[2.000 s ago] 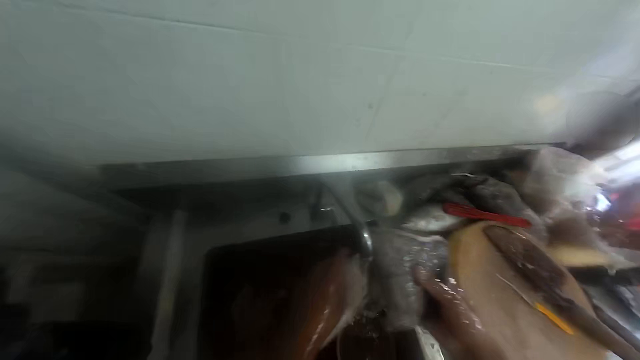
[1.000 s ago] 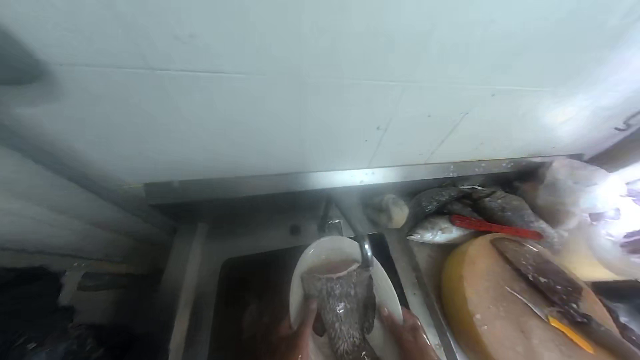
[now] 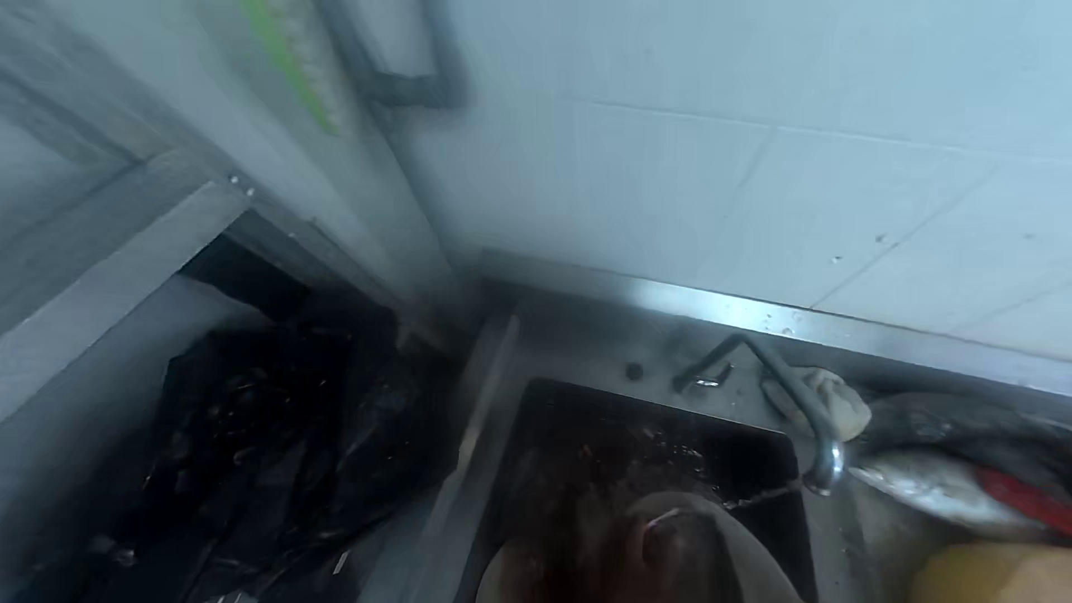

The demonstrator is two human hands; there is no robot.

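Note:
At the bottom of the head view a pale plate (image 3: 758, 557) is low over the dark sink basin (image 3: 737, 448), cut off by the frame edge. A dark, blurred piece, which looks like the cut fish (image 3: 691, 557), lies within its rim. Beside it a reddish-brown smear looks like a hand, but I cannot tell which one or how its fingers stand. Neither of my hands shows clearly. The bent metal faucet (image 3: 783, 373) reaches over the basin's right edge, with a thin stream of water (image 3: 762, 497) near its mouth.
Right of the faucet lie a silvery whole fish (image 3: 938, 486), a red-handled tool (image 3: 1026, 498) and a round board (image 3: 997, 574). A pale lump (image 3: 837, 402) sits behind the faucet. Black plastic (image 3: 276, 435) fills the left side, below a metal frame (image 3: 126, 260). A tiled wall (image 3: 737, 193) stands behind.
The view has swung left. The plate with the cut fish, held between both hands one second ago, is now lower in the basin and partly out of frame.

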